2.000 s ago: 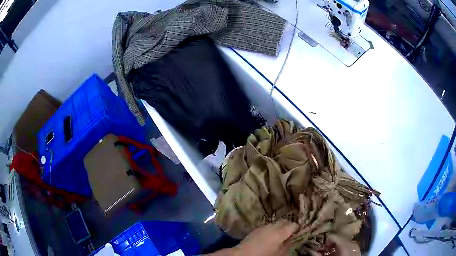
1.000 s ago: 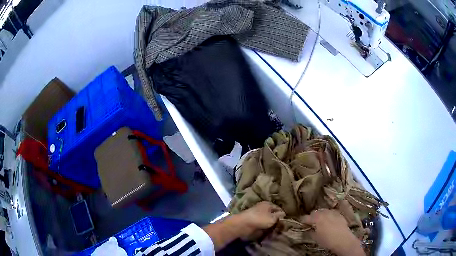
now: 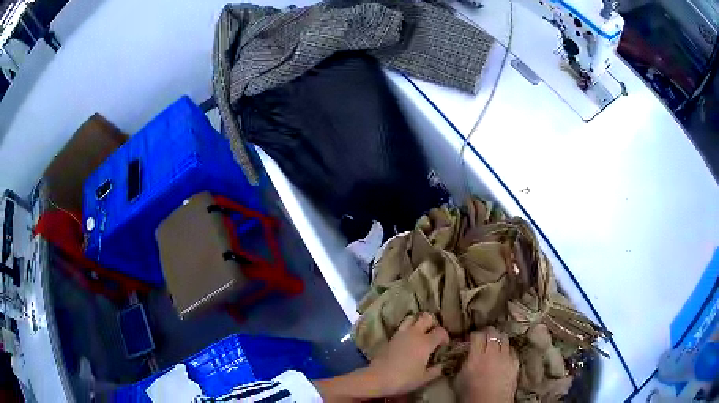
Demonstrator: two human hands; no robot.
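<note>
A crumpled heap of khaki-brown garment pieces [image 3: 434,271] fills the near end of the white tub [image 3: 303,228], beside the sewing table. Flat brown strips [image 3: 564,319] fan out at the heap's right side. My left hand [image 3: 410,354] has its fingers bent on the cloth at the heap's near part. My right hand [image 3: 489,366], with a ring on one finger, is close beside it, also on the cloth, its lower part cut off by the bottom edge. Both hands grip folds of brown cloth between them; the fingertips are partly hidden in the folds.
Black cloth [image 3: 339,134] and a checked grey cloth [image 3: 315,47] lie over the tub's far part. The white table [image 3: 583,189] carries a sewing machine [image 3: 591,39]. Blue crates [image 3: 173,173], [image 3: 244,358] and a red-framed brown seat [image 3: 193,256] stand at left.
My right hand has come into clearer view and moved left, close to my left hand. The striped sleeve has dropped lower. The whole view has shifted since the first frame.
</note>
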